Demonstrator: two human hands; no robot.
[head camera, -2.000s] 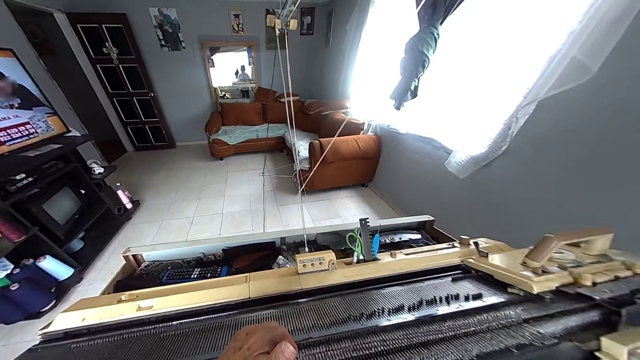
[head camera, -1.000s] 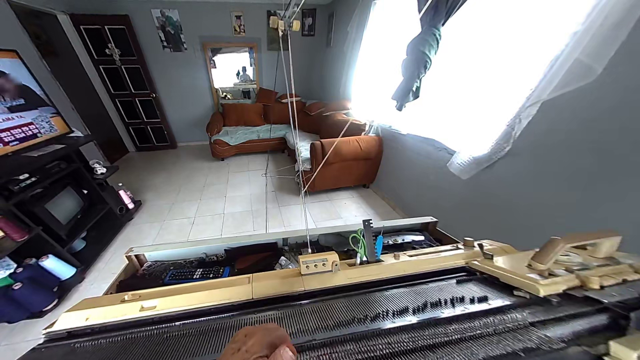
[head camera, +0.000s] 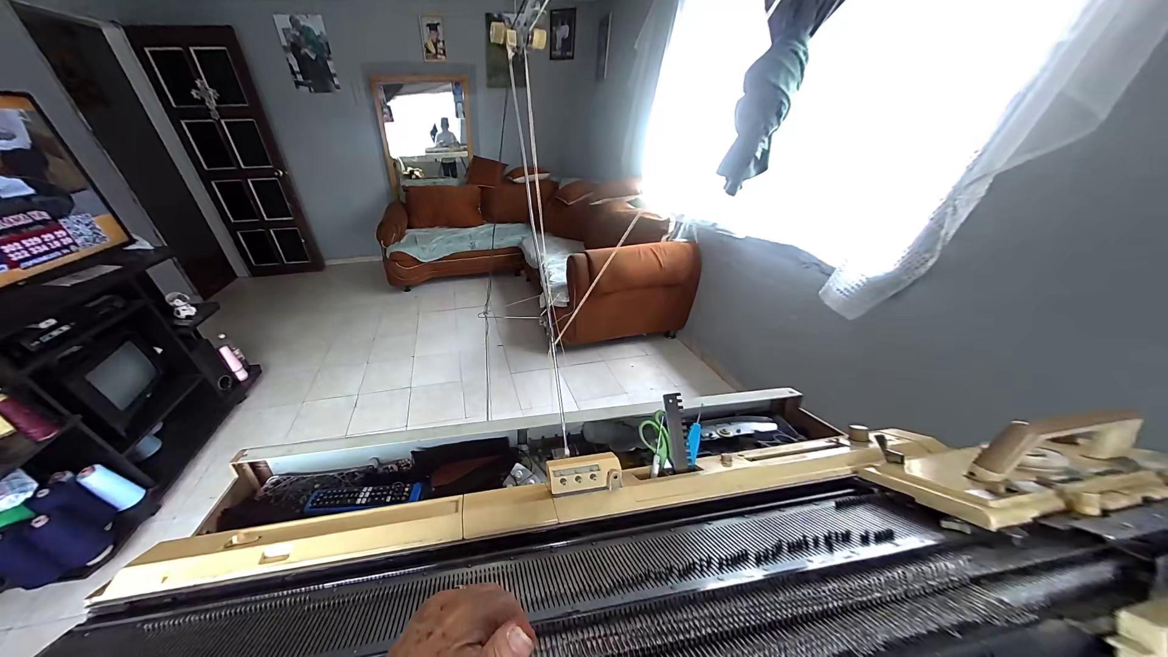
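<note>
My left hand (head camera: 465, 622) rests at the bottom edge of the view, over the near part of the needle bed (head camera: 547, 570) of a knitting machine. Its fingers curl down out of sight and the thumb points right; whether it holds anything cannot be told. My right hand is out of view. A beige carriage (head camera: 985, 479) with a curved handle sits on the right end of the machine. Dark upright bits (head camera: 794, 546) stand in a row along the right part of the bed. A small beige row counter (head camera: 584, 474) stands behind the bed, near thin strands from the yarn mast (head camera: 517, 36).
Behind the machine, an open trough (head camera: 620, 415) holds a remote control (head camera: 363, 495), a dark notched bar (head camera: 674, 433), green-handled scissors (head camera: 654, 438) and other items. Yarn cones (head camera: 111, 486) stand at the left by a black shelf unit (head camera: 173, 392). An orange sofa (head camera: 639, 283) stands beyond.
The picture on the television has changed. My left hand stays in about the same place over the needle bed.
</note>
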